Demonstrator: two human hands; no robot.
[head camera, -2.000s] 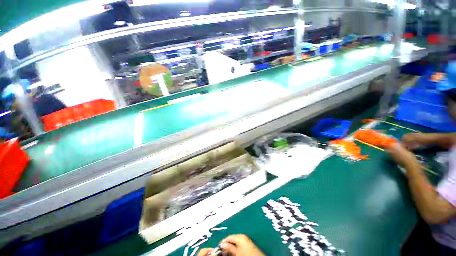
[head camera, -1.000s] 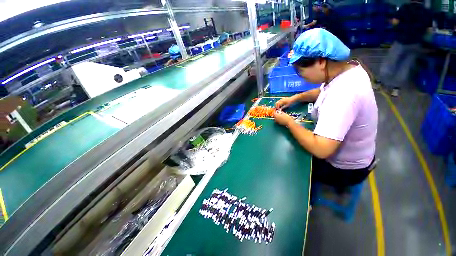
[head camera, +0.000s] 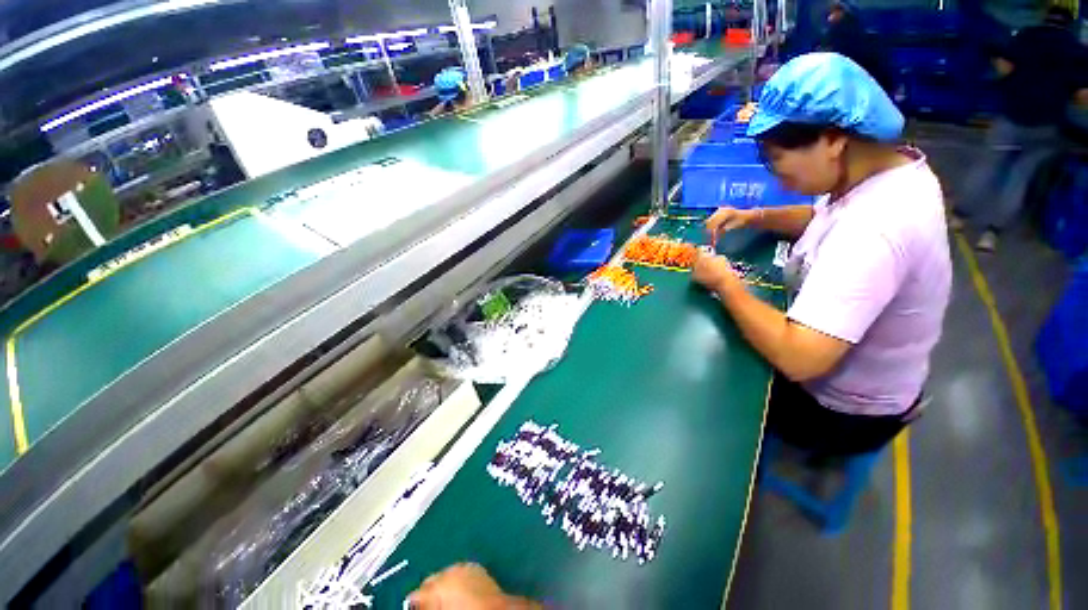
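Part of one hand shows at the bottom edge, cut off by the frame. It looks like my right hand (head camera: 459, 589), fingers curled, with a small pale tip at its left end; what it holds is hidden. My left hand is out of the picture. White plastic tubes (head camera: 338, 589) lie loose and crisscrossed just left of the hand, along the rail. A banded pile of black-and-white assembled units (head camera: 579, 491) lies on the green bench (head camera: 674, 411), beyond and right of the hand.
A divided carton (head camera: 412, 471) with a clear bag of dark parts (head camera: 322, 495) stands beyond the rail. A clear bag of white tubes (head camera: 519, 337) and a small blue bin (head camera: 581, 248) are farther along. A seated person (head camera: 877, 274) works at orange parts (head camera: 662, 251) ahead right.
The view has swung to the right since two seconds ago, then slightly back left. The hand, out of view one second ago, shows again at the bottom edge.
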